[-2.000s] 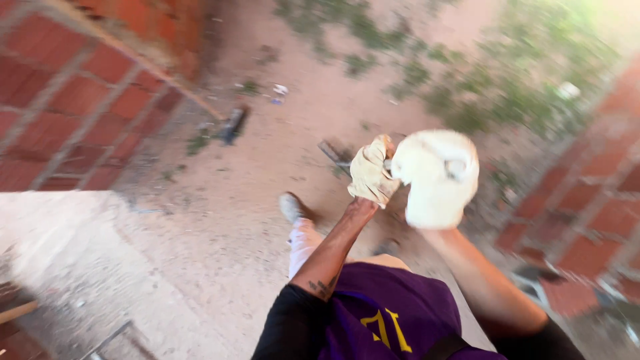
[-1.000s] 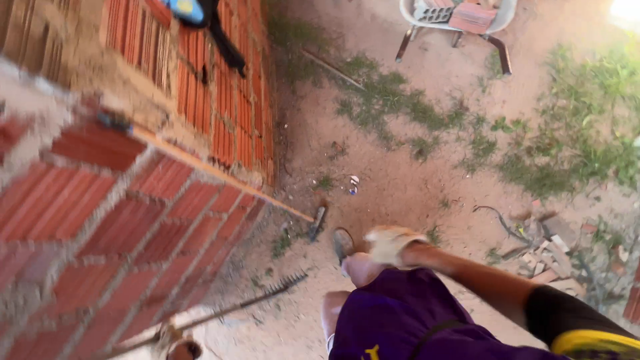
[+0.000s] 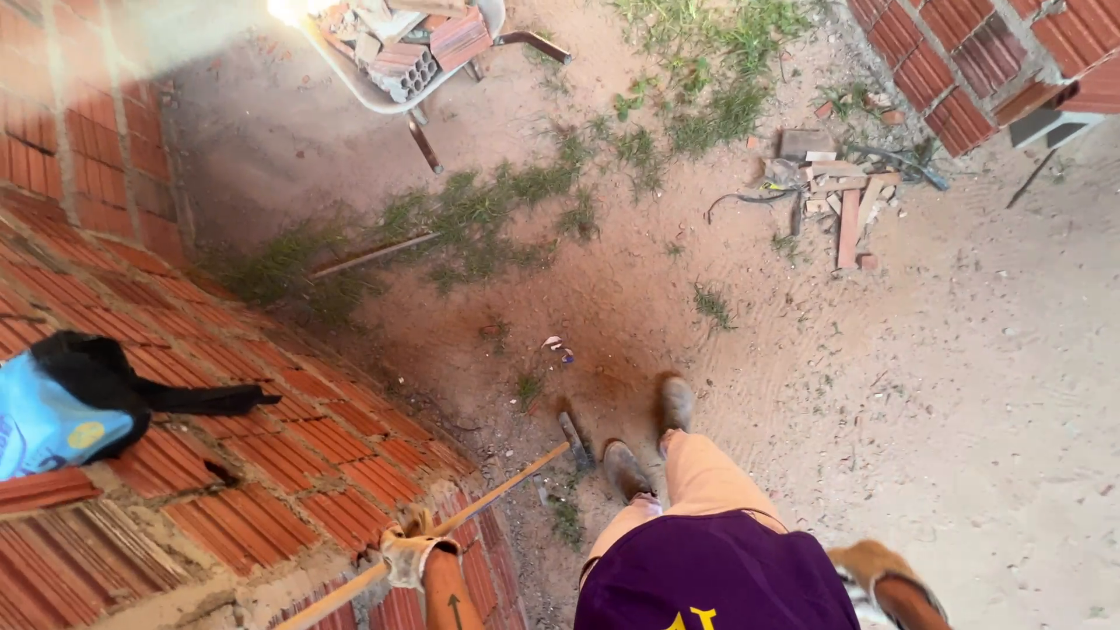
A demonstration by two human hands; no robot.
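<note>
My left hand (image 3: 411,551), in a pale work glove, is closed around a long wooden handle (image 3: 503,492) beside the brick wall. That handle slants down to a narrow dark tool head (image 3: 576,442) resting on the dirt near my boots; its exact kind is unclear. At the lower right, my right hand (image 3: 875,569) is gloved too and hangs beside my purple shirt. Its fingers are partly blurred, and a pale, striped patch shows at the glove. Whether it holds anything is unclear.
Hollow-brick walls (image 3: 262,437) rise at left and upper right (image 3: 954,70). A wheelbarrow (image 3: 385,101) carries bricks and rubble. Wood scraps (image 3: 849,210) lie in a heap, a stick (image 3: 376,255) lies by the grass, and a blue and black bag (image 3: 70,407) hangs on the left wall.
My left hand now grips the wooden handle, which leaned on the wall one second ago. The rake-like tool seen then is out of view. My right hand has moved out to my side.
</note>
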